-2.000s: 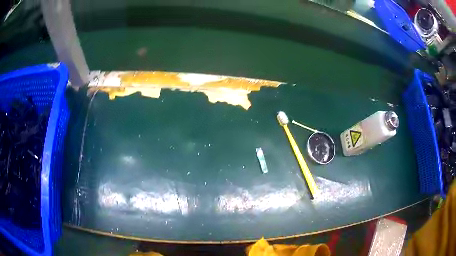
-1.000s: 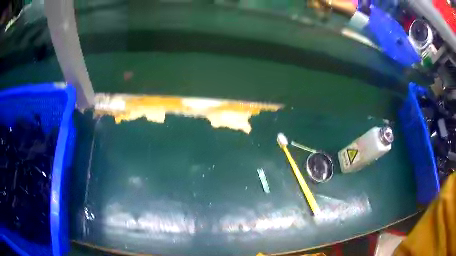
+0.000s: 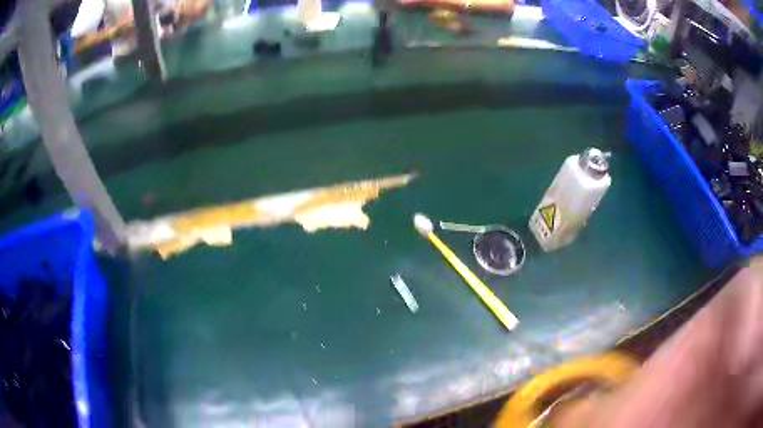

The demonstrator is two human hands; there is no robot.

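Observation:
A yellow toothbrush [image 3: 468,280] lies slanted on the green bench, its white bristle head at the upper left. A thin white stick [image 3: 462,226] touches the rim of a small round dish [image 3: 499,251] beside it. A white bottle [image 3: 573,201] with a metallic top and a yellow warning triangle stands right of the dish. A small pale strip [image 3: 404,293] lies left of the toothbrush. My right hand [image 3: 682,368], bare and blurred, is at the lower right beside a yellow cuff; its fingers cannot be made out. My left hand is not in view.
A blue basket [image 3: 86,326] with dark items is at the left, by a grey post [image 3: 71,159]. Another blue basket [image 3: 682,171] holds black items at the right. Torn tape [image 3: 276,211] runs along the bench. Across the belt, a person's forearm [image 3: 468,6] shows at the top.
The view has tilted up and turned, so the far side of the belt now shows. A blurred hand and yellow cuff have come in at the lower right. The bench items lie as before.

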